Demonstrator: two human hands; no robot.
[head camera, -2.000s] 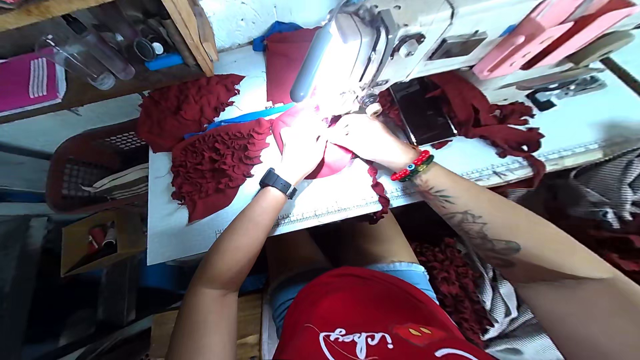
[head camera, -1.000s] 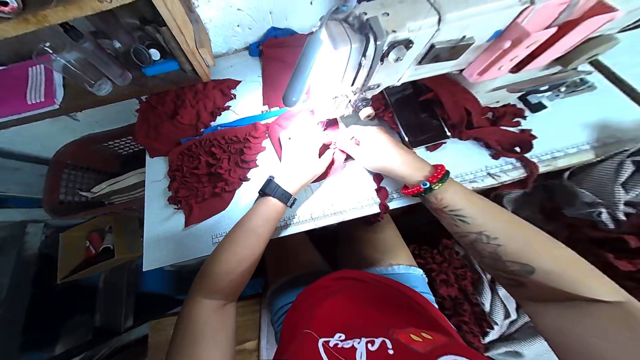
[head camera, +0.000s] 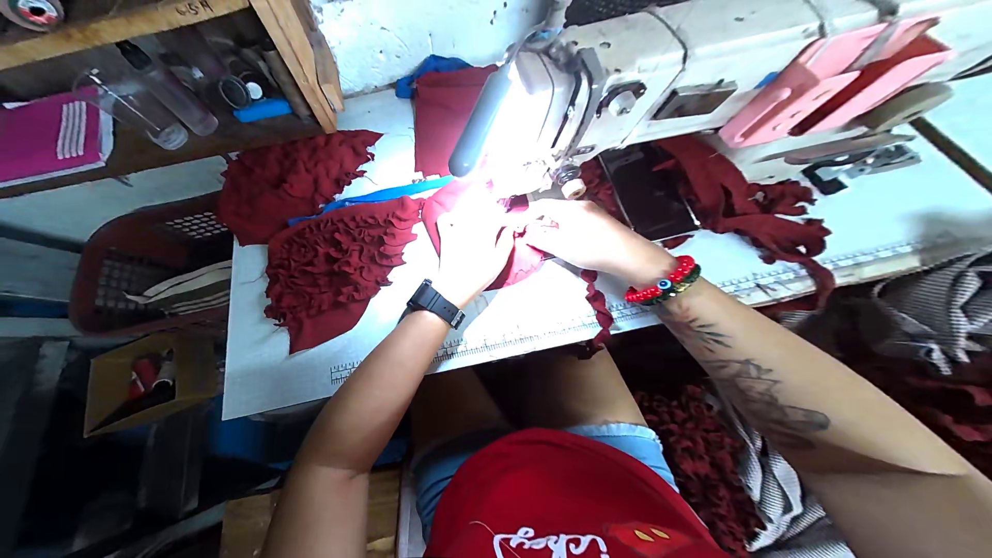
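Under the bright lamp of a sewing machine (head camera: 554, 101), my left hand (head camera: 473, 244) lies on a piece of dark red fabric (head camera: 515, 267). My right hand (head camera: 577, 232) pinches the fabric's edge just right of it, close to the needle area, which glare hides. A narrow ruffled red strip (head camera: 597, 310) hangs from below my right hand over the table's front edge. Left of my hands lie two ruffled red fabric pieces (head camera: 337, 267) (head camera: 291, 182), with a blue strip (head camera: 387, 190) between them. A flat red piece (head camera: 446, 116) lies behind.
A dark phone-like device (head camera: 647, 190) and red fabric strips (head camera: 721, 194) lie right of the machine. Pink holders (head camera: 837, 81) are fixed on the machine body. A wooden shelf (head camera: 302, 70) stands at the left above a red plastic basket (head camera: 101, 271). Measuring tape markings (head camera: 504, 341) run along the table's front.
My hands stay close together by the needle area, with only small shifts of the fingers. The ruffled pieces at the left have not plainly moved.
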